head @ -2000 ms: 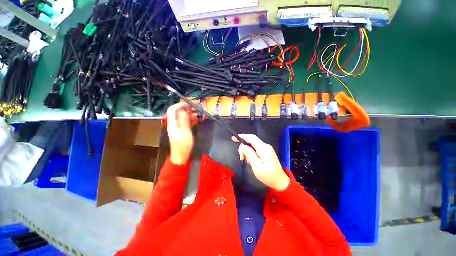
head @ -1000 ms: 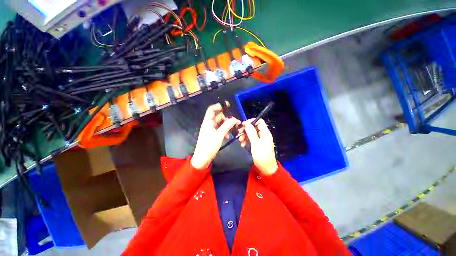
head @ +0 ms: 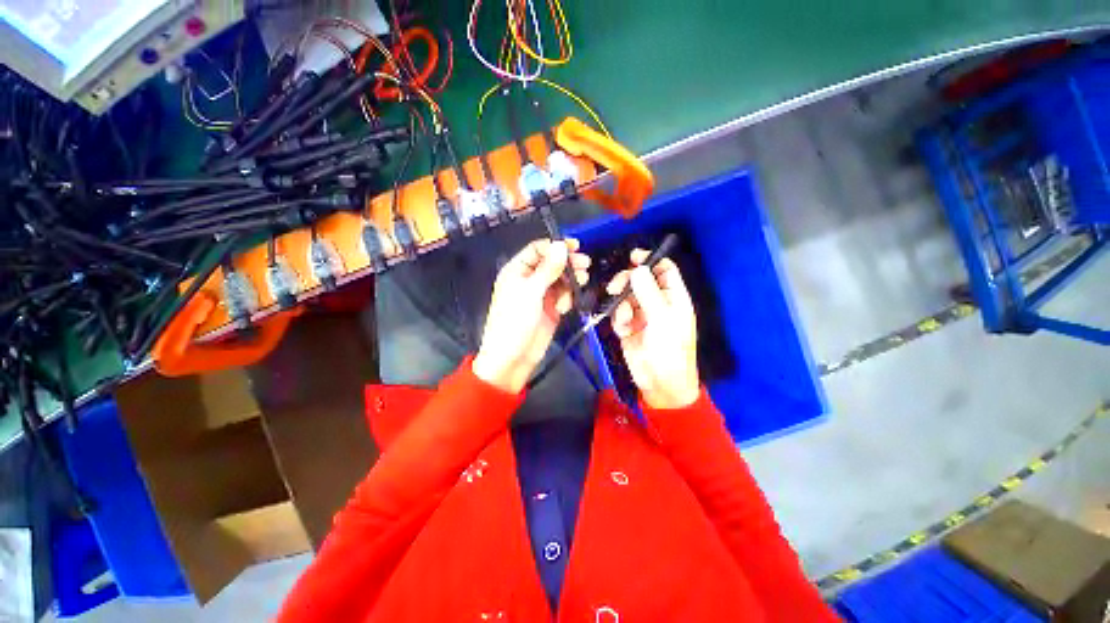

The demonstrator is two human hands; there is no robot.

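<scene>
My left hand (head: 526, 304) holds one part of a black cable assembly just below the right end of the orange test fixture (head: 347, 241). A black connector stands up from its fingertips, close to the pale test sockets (head: 536, 183); whether it touches one I cannot tell. My right hand (head: 657, 326) grips the cable's other connector (head: 661, 250) between thumb and fingers, pointing up and right. The rest of the cable (head: 558, 360) crosses between and below the hands.
A heap of black cables (head: 244, 201) lies left and behind the fixture. The beige tester (head: 116, 49) is at the upper left, with thin coloured wires (head: 521, 43) on the bench. A blue bin (head: 779, 316) is beside my right hand; a cardboard box (head: 207, 469) is below left.
In the last second my hands have moved slightly apart, and my left hand has risen towards the fixture's right end. Earlier the view swung to the right, and both hands came together on the cable.
</scene>
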